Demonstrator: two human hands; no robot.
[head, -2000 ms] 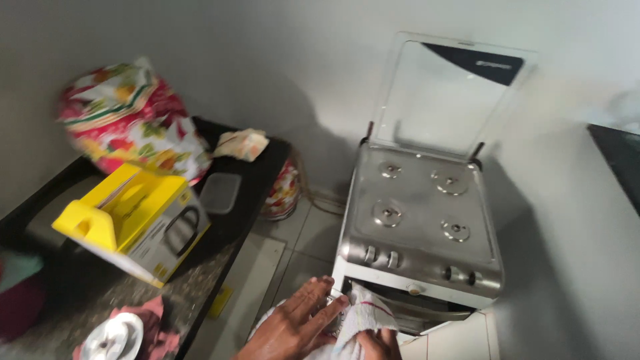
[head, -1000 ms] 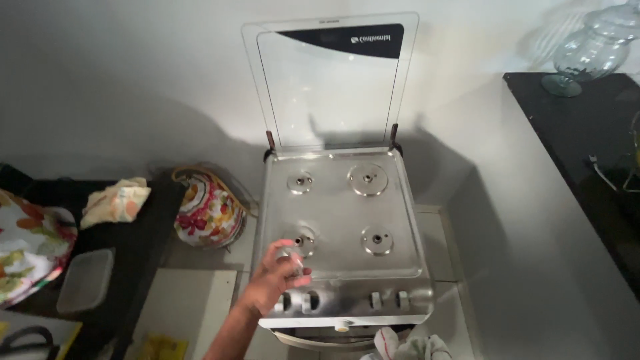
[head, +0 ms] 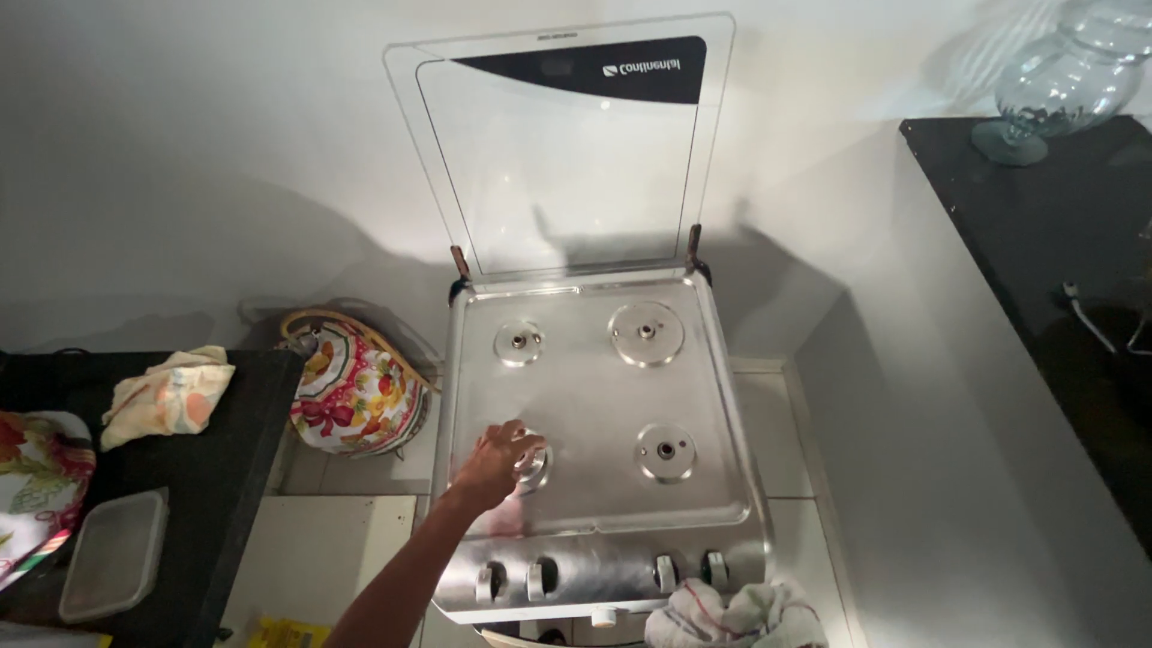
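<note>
My left hand (head: 493, 463) is over the front left burner seat (head: 533, 461) of a stainless steel gas cooktop (head: 589, 405), fingers bent; whether they hold something small cannot be told. At the front right edge of the stove lies a bunched white cloth (head: 733, 616) with red and dark stripes. My right hand does not show. The cooktop bears no grates, and its glass lid (head: 567, 171) stands raised against the wall. Along the front panel are several control knobs (head: 666, 573).
Left, a dark stone counter (head: 216, 486) holds a folded cloth (head: 171, 396) and a clear plastic container (head: 115, 556). A gas cylinder in a floral cover (head: 360, 391) stands beside the stove. A glass jar (head: 1066, 85) stands on the right dark counter (head: 1008, 234).
Two seconds ago both hands were by the cloth at the stove's front. My left hand has since moved over the front left burner. The view has swung left-to-right toward the stove.
</note>
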